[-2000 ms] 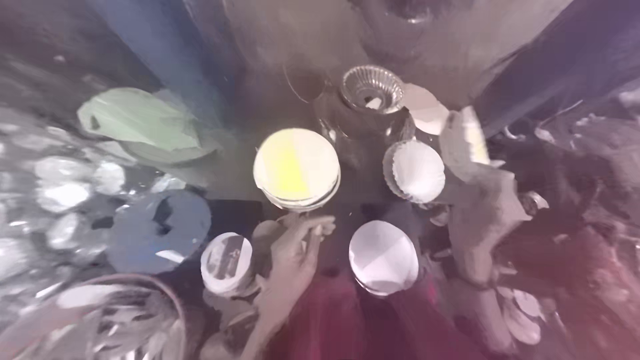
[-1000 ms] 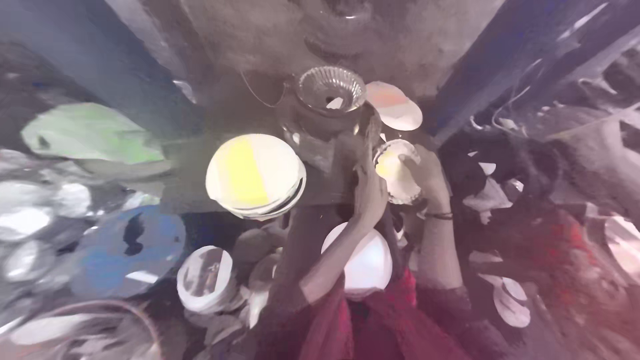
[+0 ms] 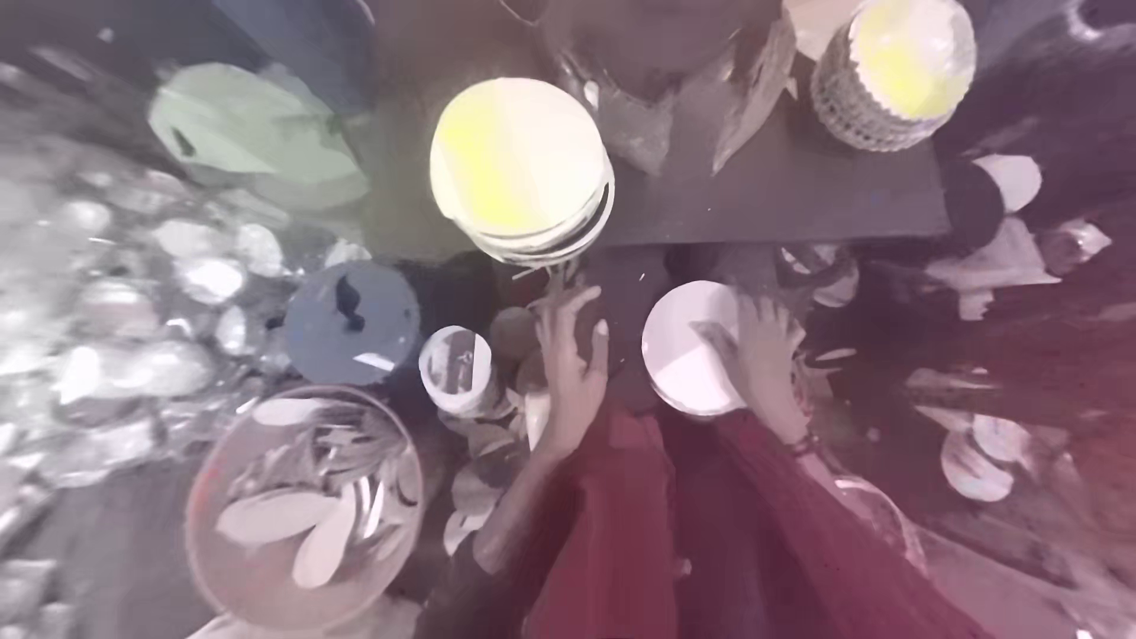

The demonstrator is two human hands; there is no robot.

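Note:
My left hand [image 3: 572, 359] is held fingers apart with nothing in it, just below a stack of round white-and-yellow discs [image 3: 519, 160] on the low dark work surface. My right hand [image 3: 763, 355] lies with spread fingers on the right side of a round white disc or stack of discs [image 3: 692, 346] near my lap. At the upper right stands a stack with a scalloped, ridged side and a white-and-yellow top [image 3: 914, 58]. A dark machine part [image 3: 648, 44] rises at the top middle; blur hides its details.
A round tub [image 3: 200, 497] with oval pieces inside stands at lower left. Near it are a small white-rimmed container [image 3: 457, 404] and a blue round lid or disc [image 3: 355, 355]. A greenish bundle [image 3: 248, 129] lies upper left. Shiny crumpled pieces cover the left floor; scraps lie at right.
Both hands have come away from the scalloped piece by the machine; my right hand has moved down onto the white disc, my left back toward the lap. The scalloped stack now stands farther right.

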